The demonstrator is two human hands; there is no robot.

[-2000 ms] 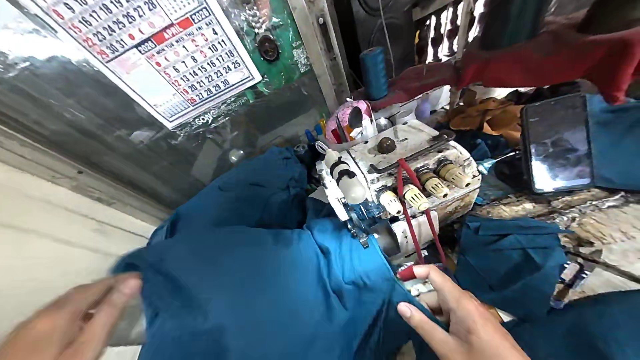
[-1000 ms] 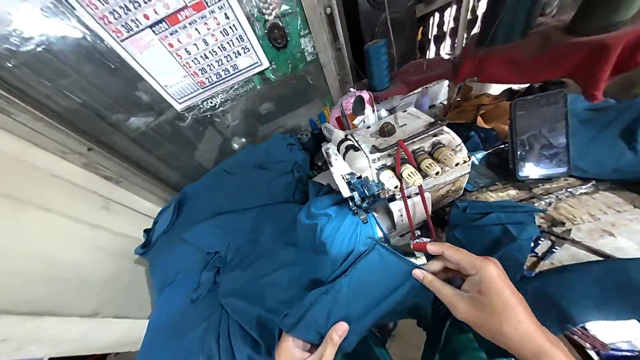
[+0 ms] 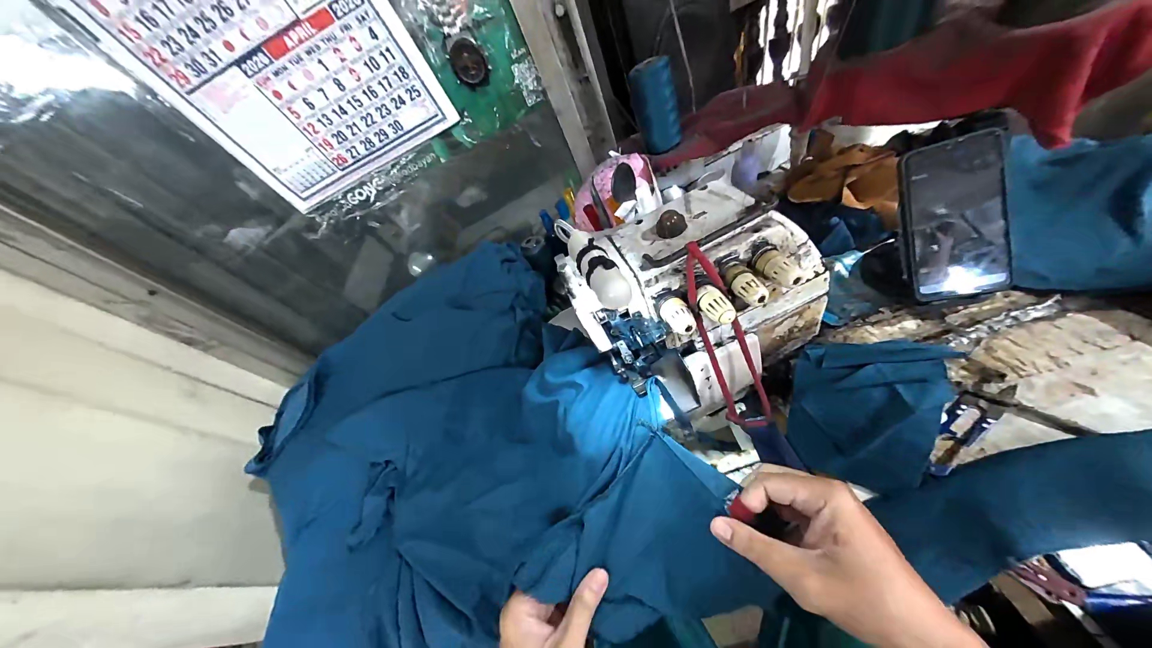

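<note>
A white overlock sewing machine (image 3: 720,261) with several cream tension dials stands at the centre, a red cord looped over it. Blue fabric (image 3: 468,441) lies under its needle area and spreads left and toward me. My left hand (image 3: 553,616) pinches a fold of this fabric at the bottom centre, thumb on top. At lower right, my right hand (image 3: 810,549) pinches the fabric's edge beside the machine; a small red object (image 3: 740,509) shows at its fingertips, and I cannot tell what it is.
A phone (image 3: 956,216) stands upright at the right, near folded blue cloth (image 3: 868,409) on the worn table. A blue thread cone (image 3: 655,103) stands behind the machine. A calendar (image 3: 297,81) hangs on the glass at upper left. Red cloth (image 3: 972,81) drapes across the back right.
My left hand has moved from the far left to the bottom centre and now grips the fabric there. The fabric at the left has spread out. My right hand stays near the machine's front.
</note>
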